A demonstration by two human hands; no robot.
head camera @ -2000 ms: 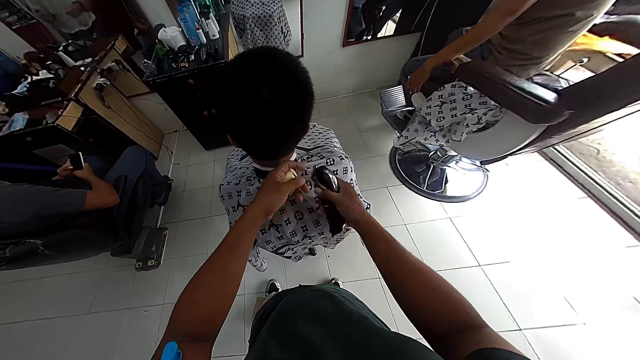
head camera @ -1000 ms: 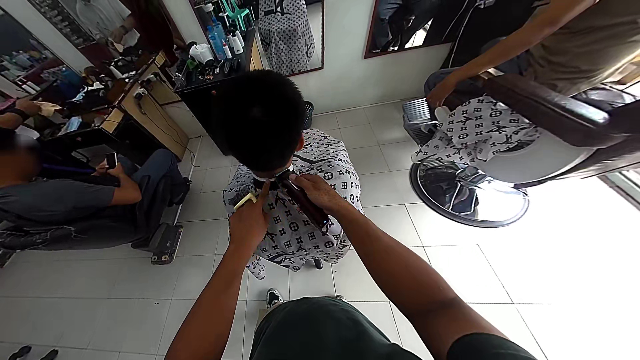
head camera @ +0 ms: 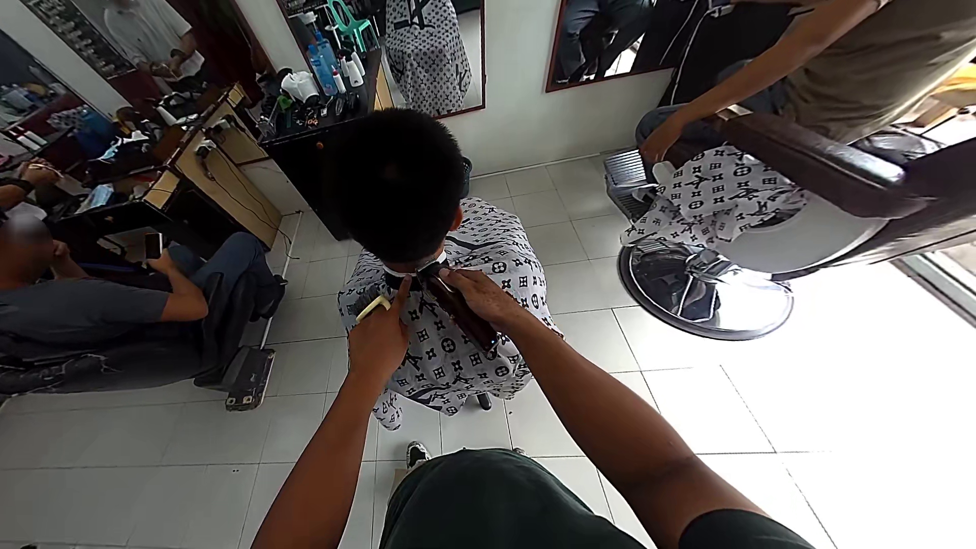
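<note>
A seated person with short black hair [head camera: 400, 179] wears a white barber cape [head camera: 450, 358] with a black pattern and a white strip at the neck. My right hand [head camera: 484, 299] is closed around a dark red hair clipper [head camera: 461, 311], its blade end at the nape. My left hand [head camera: 380, 335] holds a small pale yellow object [head camera: 374, 306], seemingly a brush with dark bristles. Its index finger points up against the dark collar of the cape, just left of the clipper's head.
A black counter [head camera: 313, 130] with bottles stands beyond the seated person. At right, a co-worker's arm [head camera: 762, 72] reaches past a barber chair armrest [head camera: 816, 156] above a round chrome base [head camera: 705, 290]. Someone with a phone [head camera: 153, 245] sits at left, near a footrest [head camera: 250, 379].
Two seconds ago my hands were together behind the neck, with the clipper off the skin. Since then the clipper has come to the nape, and my left index finger now rests at the collar.
</note>
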